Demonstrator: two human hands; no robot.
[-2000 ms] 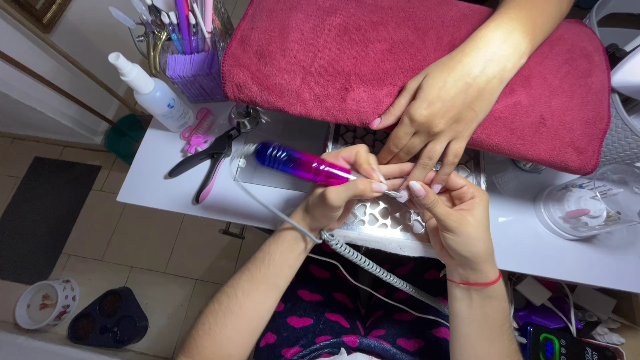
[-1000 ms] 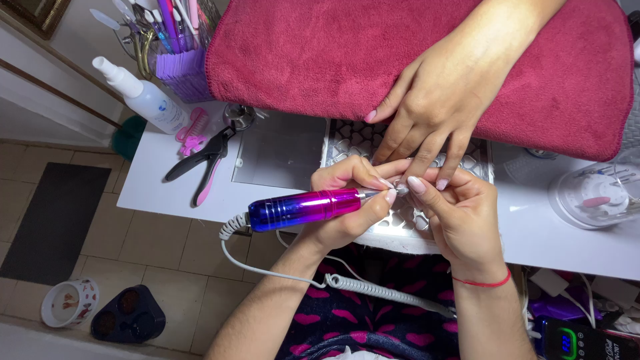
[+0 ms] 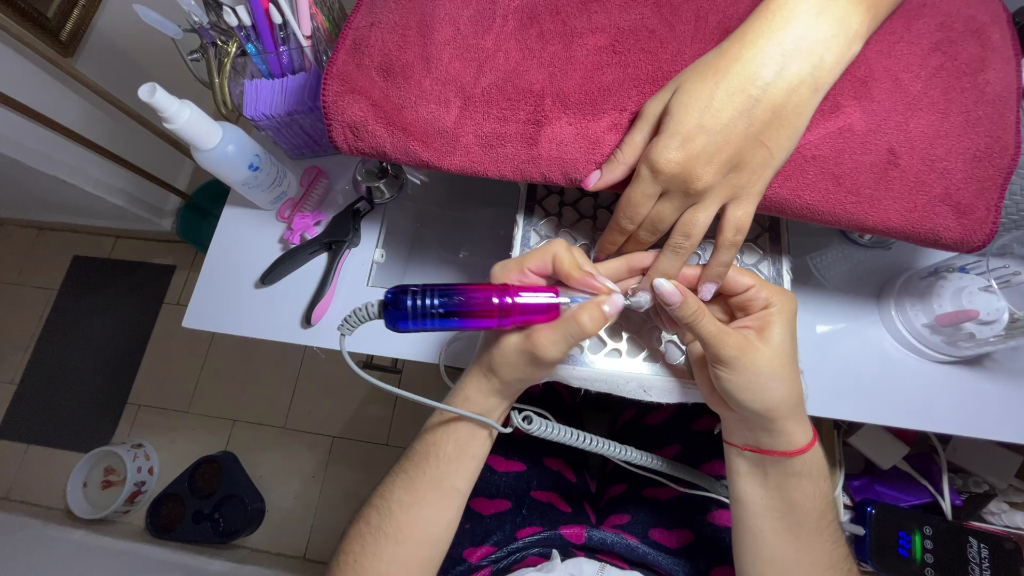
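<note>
My left hand (image 3: 544,312) holds a blue-to-magenta electric nail drill handpiece (image 3: 472,307) between thumb and fingers, its metal bit at a nail of another person's hand (image 3: 704,152). My right hand (image 3: 736,344), with a red string bracelet at the wrist, pinches that same finger between thumb and fingers. The other hand lies palm down, its wrist over a dark red towel (image 3: 496,88) and its fingers above a metal grille with heart-shaped openings (image 3: 608,348). A coiled grey cord (image 3: 624,448) runs from the handpiece across my lap.
On the white table (image 3: 896,392) at left are a spray bottle (image 3: 240,164), a pink nail brush (image 3: 308,192), a black-and-pink nail tip cutter (image 3: 328,248) and a holder of tools (image 3: 288,112). A clear round bit stand (image 3: 952,312) is at right. Below right sits the drill's control box (image 3: 928,536).
The handpiece has turned from a downward slant to nearly level, its bit staying at the held finger. Both my hands keep their grips.
</note>
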